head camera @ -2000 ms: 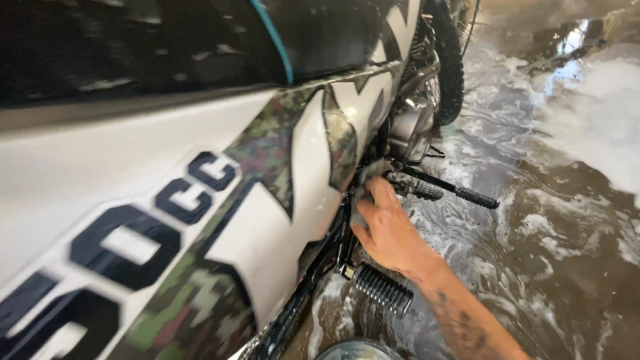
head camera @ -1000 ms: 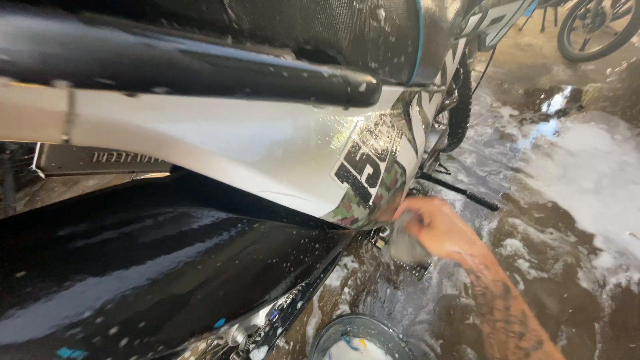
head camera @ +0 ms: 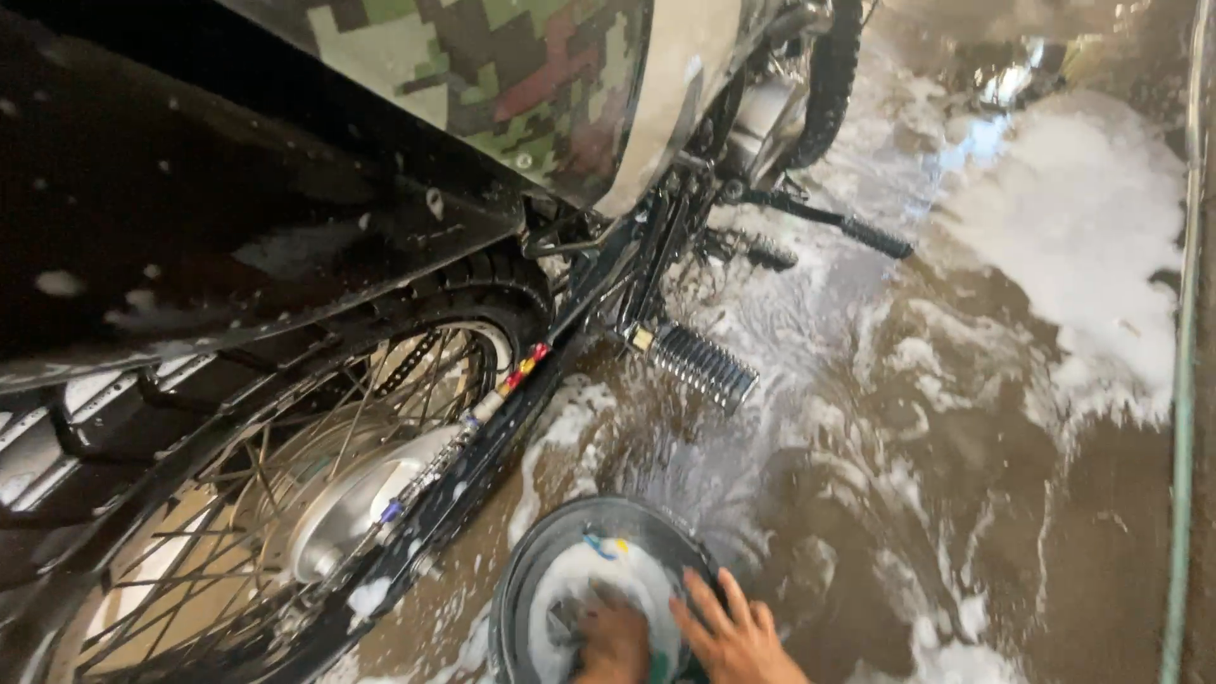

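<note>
My left hand (head camera: 613, 632) is down in the white suds of a dark round bucket (head camera: 513, 579), its blurred fingers on a wet grey cloth (head camera: 565, 617). At the bucket's right rim, my right hand (head camera: 736, 627) has its fingers spread and holds nothing. Above the bucket stands a wet motorcycle with a camouflage-patterned side panel (head camera: 532, 85), a ribbed footpeg (head camera: 703, 366), and a foot lever (head camera: 860, 228) farther forward. Its spoked rear wheel (head camera: 332, 427) and black swingarm (head camera: 513, 418) lie left of the bucket. Small blue and yellow things (head camera: 608, 544) show in the suds.
Foam and water cover parts of the brown floor (head camera: 855, 494), with a thick patch of foam (head camera: 1073, 228) at the upper right. A pale green hose (head camera: 1183, 427) runs along the right edge. The black rear fender (head camera: 237, 209) overhangs the rear wheel at the left.
Earlier, one hand was at the motorcycle's lower side with a grey cloth. Now both hands are at the bucket, one in the suds. The view has swung down toward the rear wheel and bucket.
</note>
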